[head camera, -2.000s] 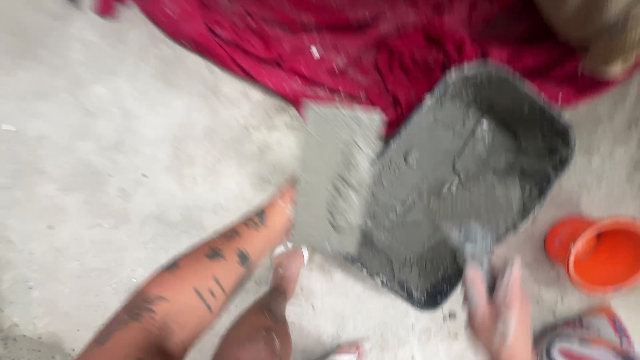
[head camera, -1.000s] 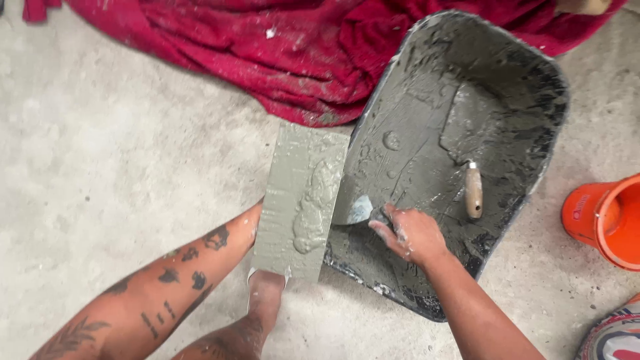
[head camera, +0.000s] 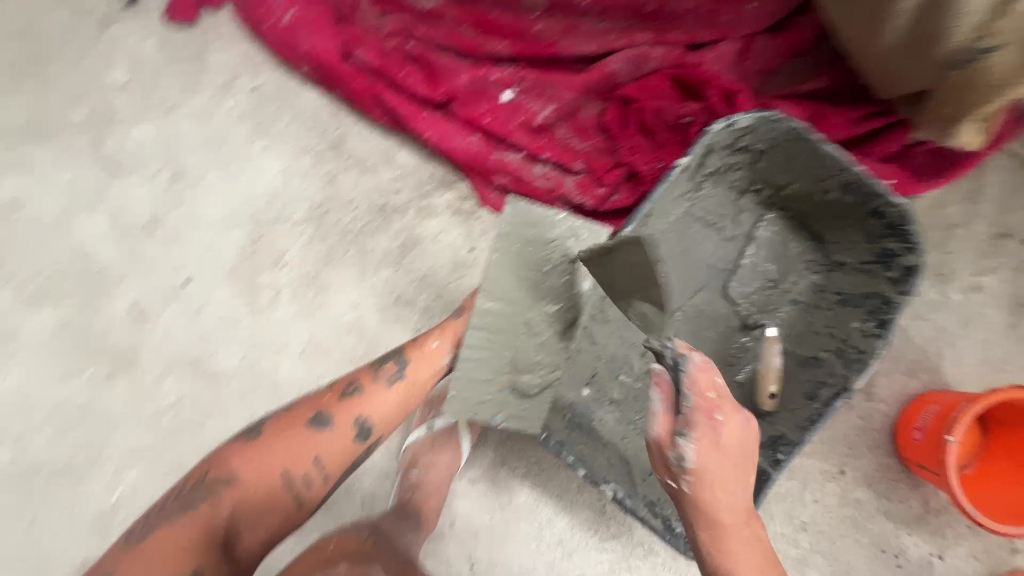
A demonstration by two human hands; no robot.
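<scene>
My right hand [head camera: 708, 436] grips the handle of a broad-bladed scraper [head camera: 632, 280] with grey paste on its blade. The blade is raised over the tub's left side, close to the right edge of a flat rectangular board [head camera: 516, 320] coated with wet grey mortar. My left forearm [head camera: 336, 416] runs behind the board; the left hand is hidden beneath it. Below and right of the board stands a dark plastic tub [head camera: 896, 320] with grey mortar [head camera: 704, 280] inside. A pointing trowel [head camera: 770, 372] with a wooden handle lies in the tub, its blade smeared with mortar.
A crumpled red cloth [head camera: 448, 112] lies on the concrete floor behind the board and tub. Tan fabric [head camera: 952, 64] is at the top right. An orange bucket [head camera: 928, 436] stands right of the tub. My foot with a white strap [head camera: 432, 432] is just below the board.
My right hand has lifted the scraper from low beside the board to over the tub, near the board's upper right edge. The thick ridge of mortar on the board looks flatter than one second ago.
</scene>
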